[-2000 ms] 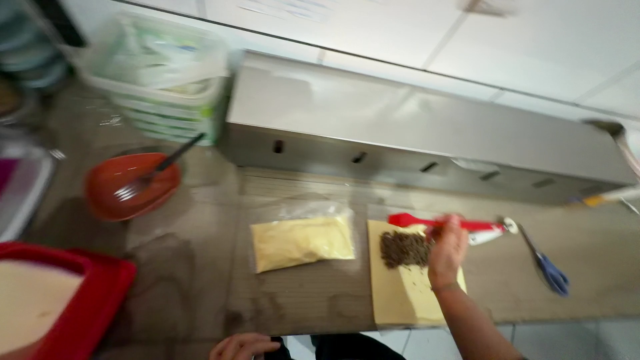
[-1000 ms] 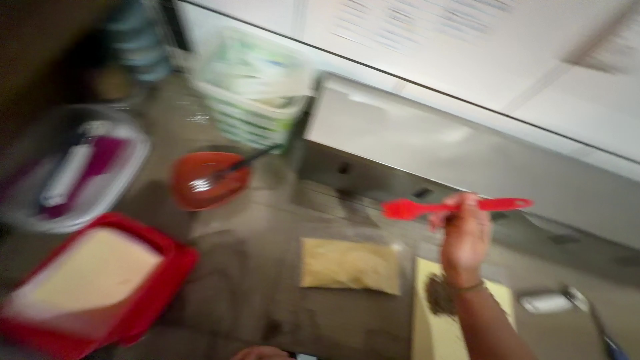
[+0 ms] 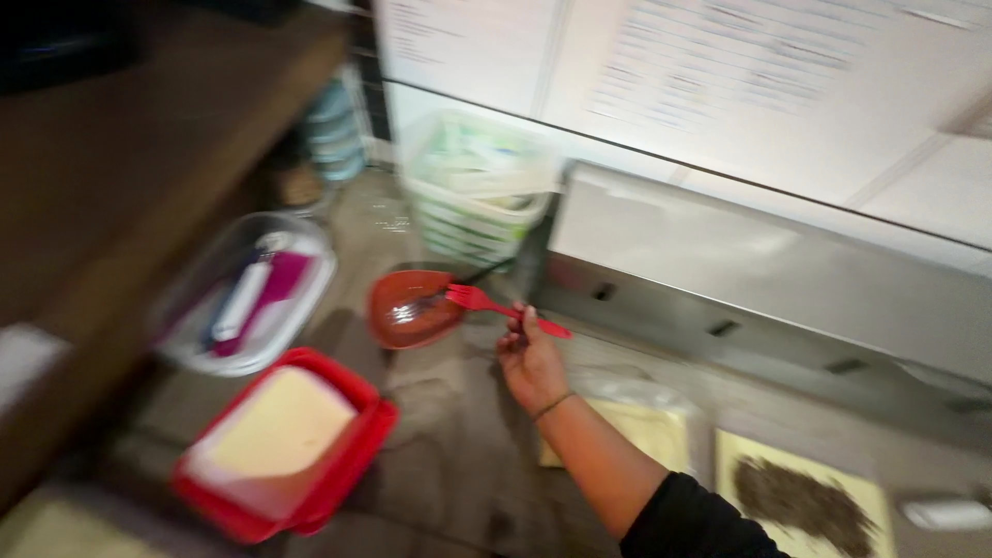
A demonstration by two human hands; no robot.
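Observation:
My right hand (image 3: 533, 358) grips a red plastic fork (image 3: 490, 302) by its handle, tines pointing left. The tines are over the right edge of an orange-red bowl (image 3: 411, 335), in which a dark-handled fork (image 3: 422, 308) rests. Beneath my forearm lies a clear bag holding something flat and yellow (image 3: 651, 434). To its right, a yellow sheet (image 3: 732, 449) bears a heap of dark brown crumbly filling (image 3: 802, 504). My left hand is out of view.
A red tub (image 3: 380, 426) with pale content stands at the lower left, near a clear container (image 3: 329, 263) of utensils. Behind the bowl is a green and white basket (image 3: 473, 225). A metal ledge (image 3: 759, 271) runs along the wall. A dark shelf (image 3: 155, 170) overhangs the left.
My right hand has carried the red fork left, from above the filling to the bowl. My left hand has gone out of view. The view has swung left.

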